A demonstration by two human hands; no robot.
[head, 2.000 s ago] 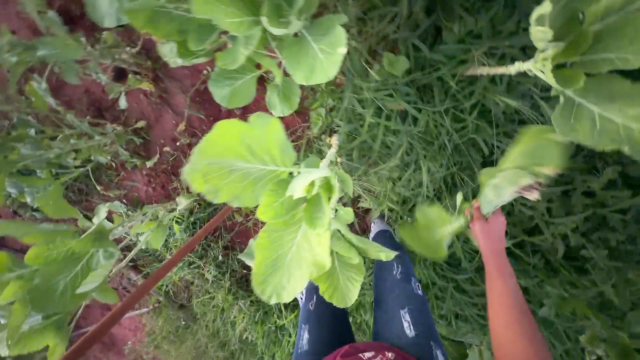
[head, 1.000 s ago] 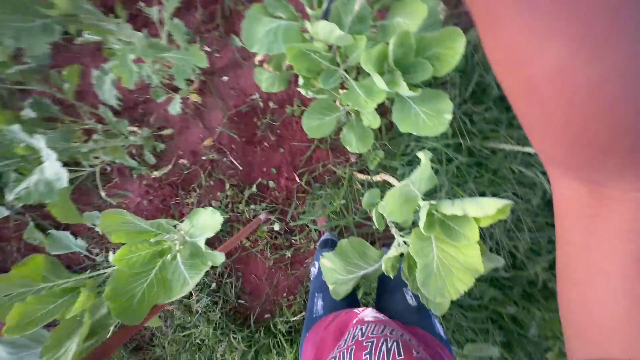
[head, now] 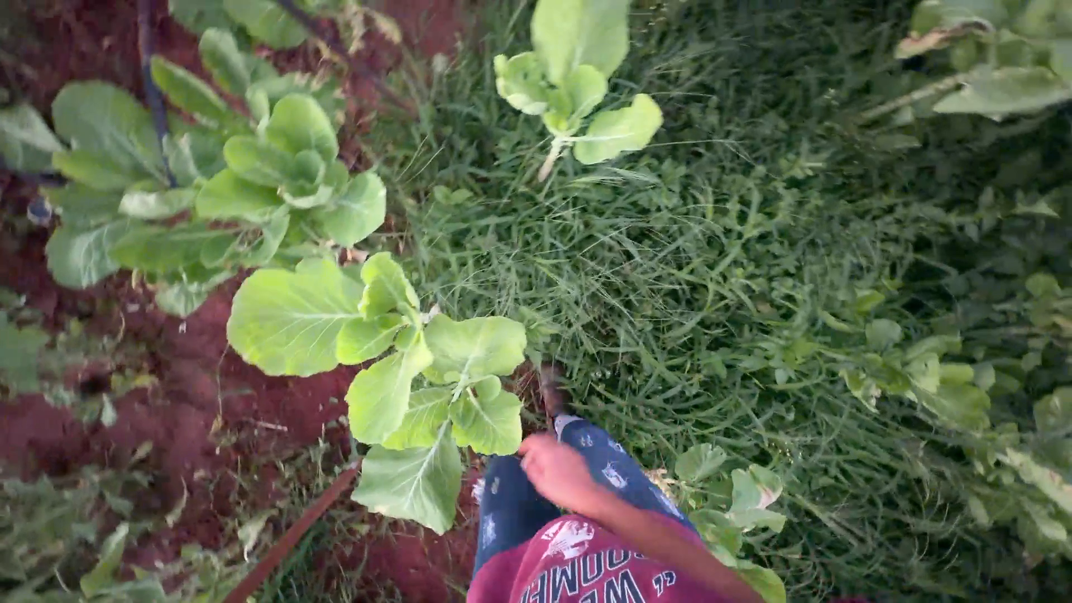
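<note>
My right hand is in front of my thighs, blurred, its fingers curled close to the right edge of a leafy green plant. Whether the fingers pinch anything cannot be seen. Broad, pale-veined leaves spread from this plant toward the left, over red soil. My left hand is out of the picture. A reddish-brown pole slants in from the bottom edge, its upper end near the plant's lowest leaf.
A fuller leafy plant grows at upper left, with dark thin stakes by it. Another small plant stands at top centre. Tall grass covers the middle and right; more leafy plants grow at far right. Red soil shows at left.
My right hand, out at the right with blurred leaves two seconds ago, is now in front of my thighs. The arm that filled the right side one second ago has moved down. The view has shifted.
</note>
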